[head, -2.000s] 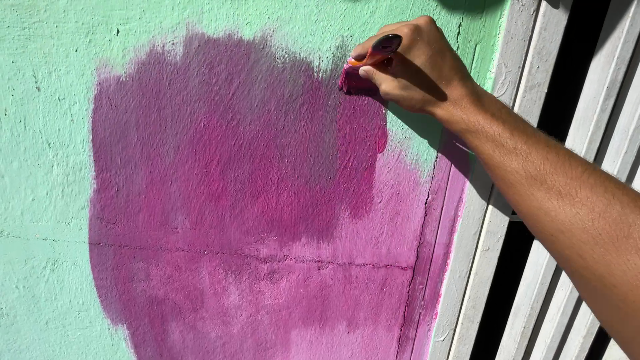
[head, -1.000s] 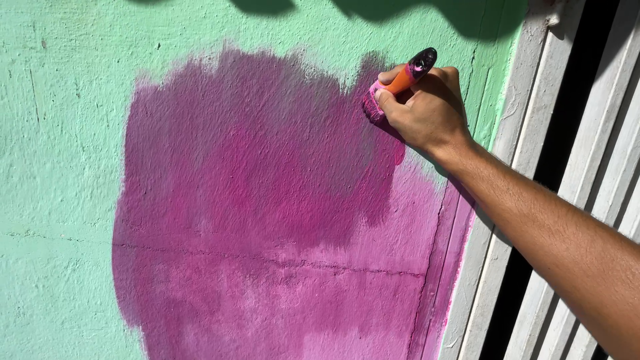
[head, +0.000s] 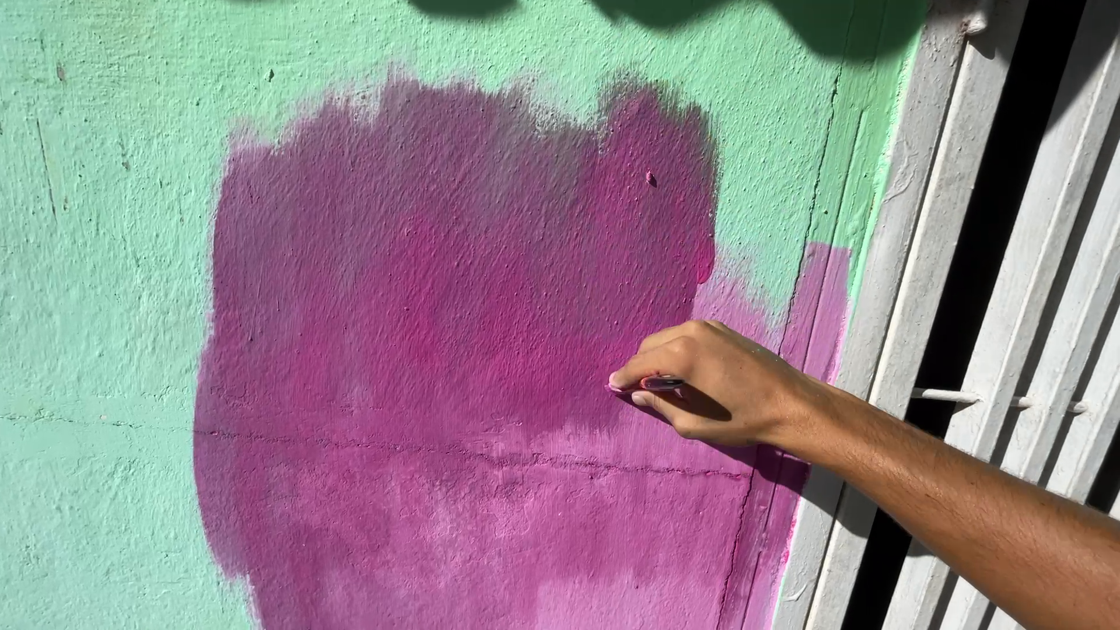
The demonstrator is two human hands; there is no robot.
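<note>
My right hand grips a paintbrush near the lower right of the dark magenta paint patch. The brush's dark handle end points toward me, and its bristles are mostly hidden by my fingers, so contact with the wall cannot be told. The patch covers a rough, mint green wall, with lighter pink paint along its lower part and right side. A small pink lump sticks to the upper right of the patch. My left hand is out of view.
A white metal frame and slanting white bars with dark gaps stand at the right. A horizontal crack crosses the wall. Dark shadows fall along the top edge.
My right hand has moved down from the patch's upper right with the brush. The upper right area it covered now shows fresh magenta reaching higher onto the green.
</note>
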